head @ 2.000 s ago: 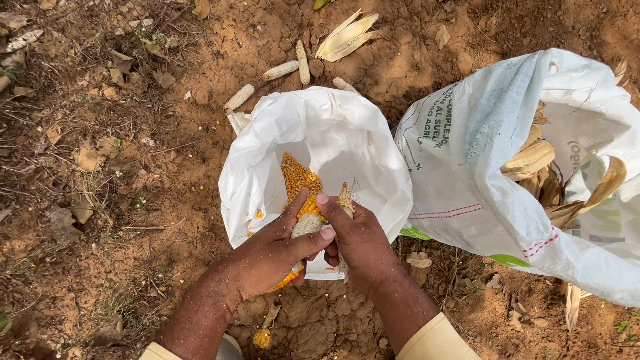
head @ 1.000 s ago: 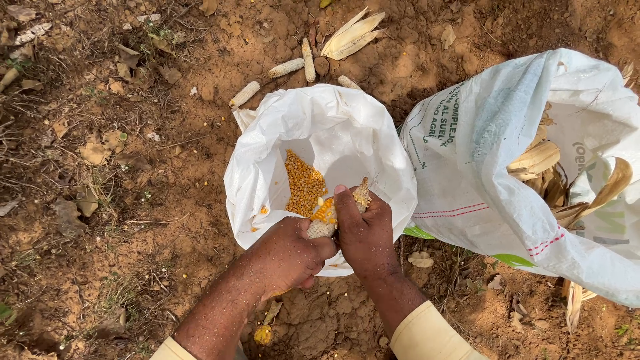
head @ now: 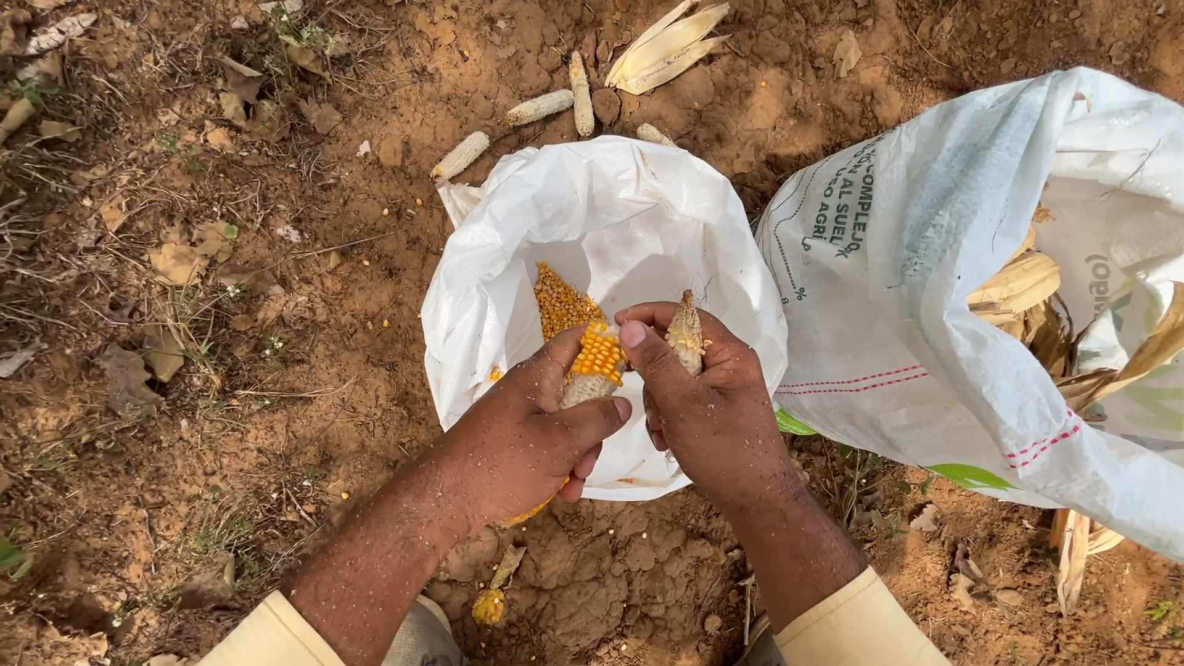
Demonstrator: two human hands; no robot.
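Note:
My left hand (head: 527, 430) is closed around a partly shelled corn cob (head: 597, 359), bare at its lower part and with yellow kernels still on its upper part. A bare cob (head: 685, 338) with a pointed, ragged tip is held in my right hand (head: 705, 398), whose thumb lies against the kernel cob's upper end. Both hands are over a white plastic sack (head: 481, 305) with its mouth spread wide. Loose yellow kernels (head: 560, 305) lie inside it. More yellow kernels show beneath my left hand, partly hidden by it.
Several bare cobs (head: 540, 107) and a dry husk (head: 668, 51) lie on the soil beyond the white sack. To the right stands a larger printed woven sack (head: 860, 305) with dry husks (head: 1017, 285) inside. A small yellow cob piece (head: 488, 606) lies near my feet.
My left hand has shifted its hold since one second ago, and more of the kernel cob shows between my hands. Both hands stay over the white sack.

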